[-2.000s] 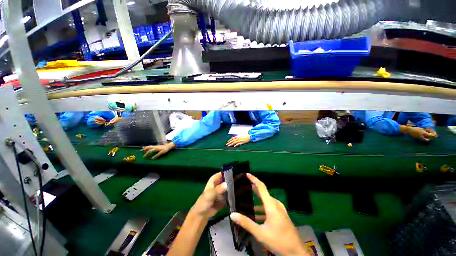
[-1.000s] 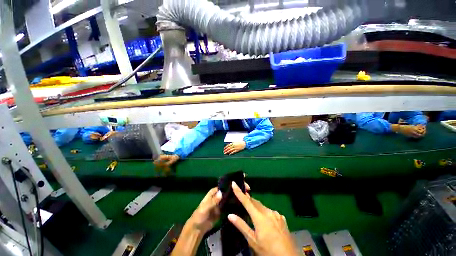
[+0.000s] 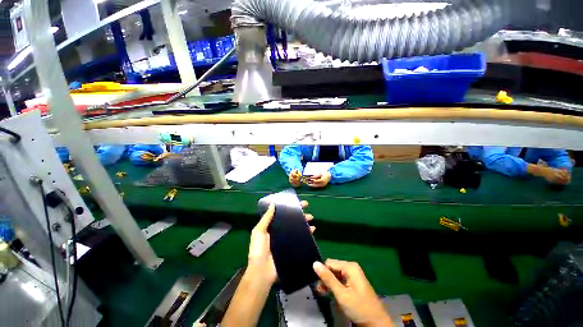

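Note:
A joined phone (image 3: 293, 246) is held up in front of me, its glossy black face towards me and a bright reflection at its top end. My left hand (image 3: 262, 248) holds its left side, with the thumb on the face near the top and fingertips showing past the right edge. My right hand (image 3: 345, 284) grips the lower right corner between thumb and fingers. Below it, a silver phone housing (image 3: 302, 311) lies partly hidden by the phone. More housings (image 3: 404, 308) lie along the near edge, with orange parts showing inside.
Narrow grey plates (image 3: 209, 239) and dark screens (image 3: 417, 263) lie on the green belt (image 3: 358, 223). Small yellow parts (image 3: 450, 223) lie farther off. A white post (image 3: 108, 185) and machine (image 3: 38, 172) stand left; clear trays (image 3: 553, 287) at right. Workers in blue smocks sit opposite beyond a white rail (image 3: 409, 133).
The black pieces, parted like a book at first, are now together, with the face tilted towards me. My right hand has moved from the face to the lower corner. The worker opposite has drawn both hands together.

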